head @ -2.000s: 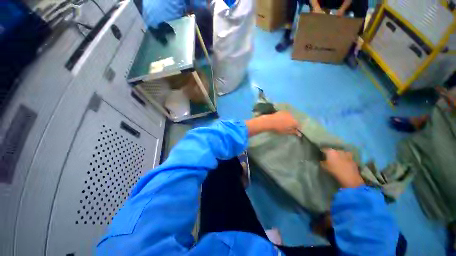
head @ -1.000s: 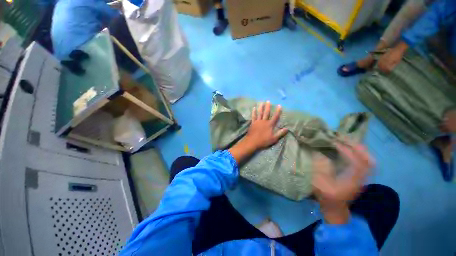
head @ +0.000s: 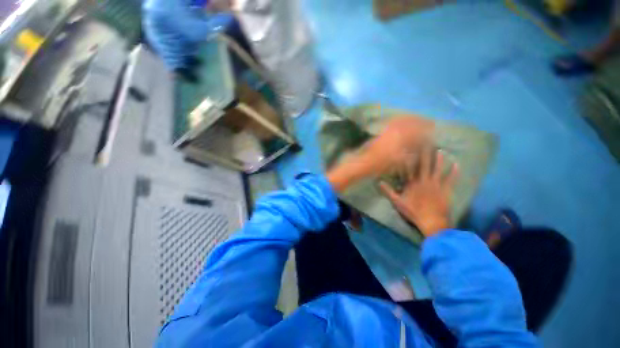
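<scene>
The green woven sack parcel (head: 469, 146) lies on the blue floor in front of my knees, with its left end gathered and creased. The frame is blurred. My left hand (head: 401, 146) is over the upper middle of the parcel; its fingers are smeared by motion and I cannot tell whether they grip the sack. My right hand (head: 426, 194) lies with spread fingers on the parcel's middle, just below and beside my left hand, and seems to hold nothing.
A grey machine cabinet (head: 143, 251) with a perforated panel stands on the left. Beside it are a green-topped stand (head: 204, 95) and a whitish sack (head: 279, 47). A person in blue (head: 177, 34) is behind the stand. Another green sack (head: 604, 102) and a foot show at the right.
The parcel's right end, loose and bunched before, now lies folded in. My right hand has moved from that end onto the middle, near my left hand. The view has shifted.
</scene>
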